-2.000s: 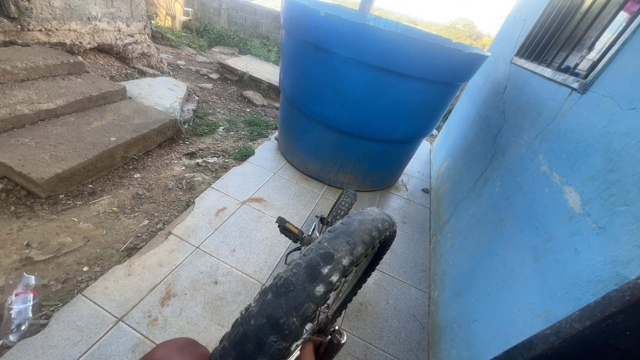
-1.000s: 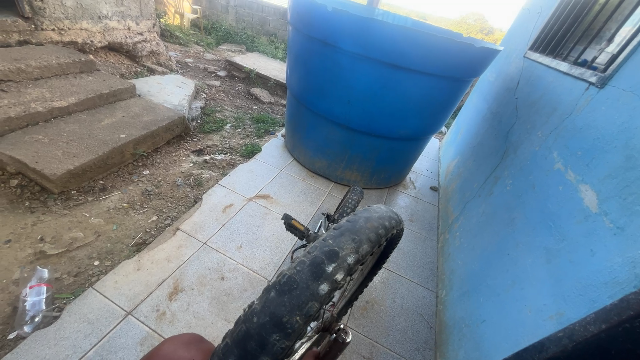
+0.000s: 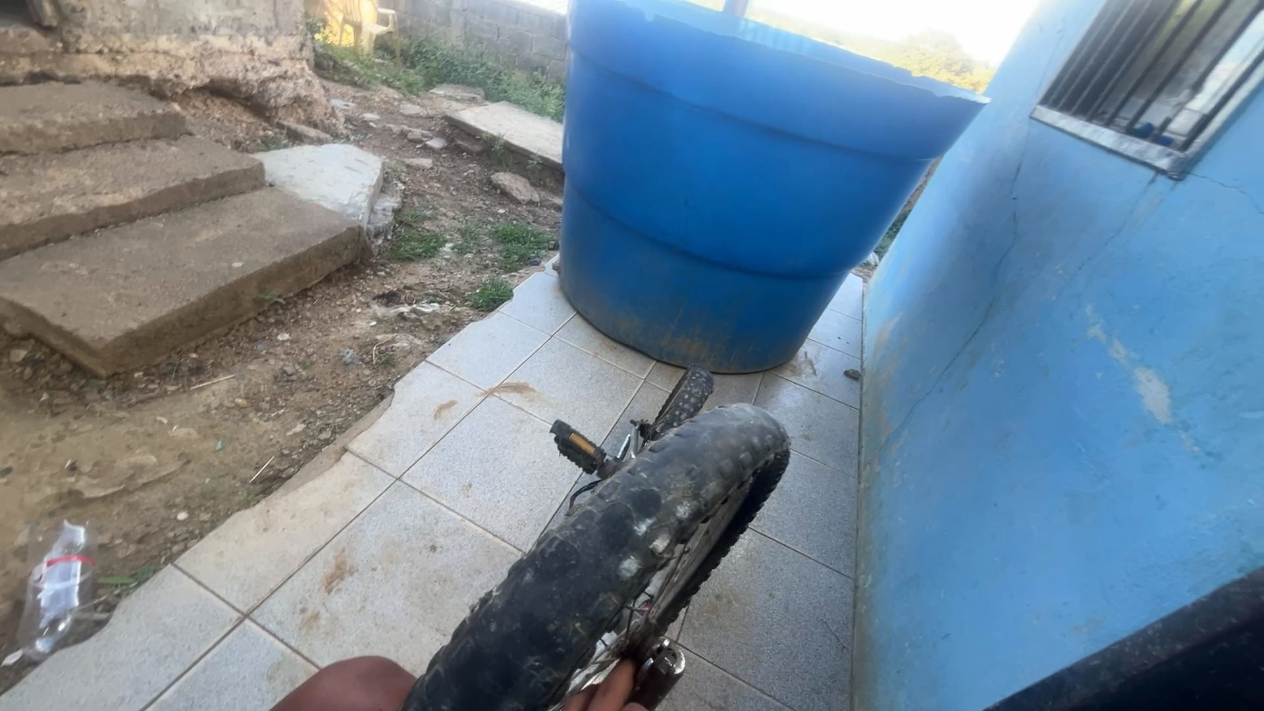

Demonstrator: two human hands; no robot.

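Observation:
A bicycle wheel with a worn, knobby black tyre [image 3: 632, 553] rises from the bottom edge toward the middle of the head view. At its hub, low in the view, the fingertips of what seems to be my right hand [image 3: 604, 689] are beside a shiny metal cylinder [image 3: 660, 671]; their grip is mostly hidden. Beyond the tyre are a black pedal with an amber reflector [image 3: 579, 446] and the bicycle's other tyre [image 3: 685, 397]. A rounded patch of skin [image 3: 351, 685], perhaps a knee, shows left of the wheel. My left hand cannot be made out.
A large blue plastic tank [image 3: 741, 217] stands on the tiled walkway [image 3: 444, 494]. A light blue wall [image 3: 1047, 395] with a barred window [image 3: 1150, 74] borders it on the right. Left are dirt ground, concrete steps [image 3: 188, 267] and a clear plastic bottle [image 3: 59, 592].
The fingertips beside the metal cylinder were hardly visible one second ago and now show more plainly. The wheel has stayed in nearly the same place.

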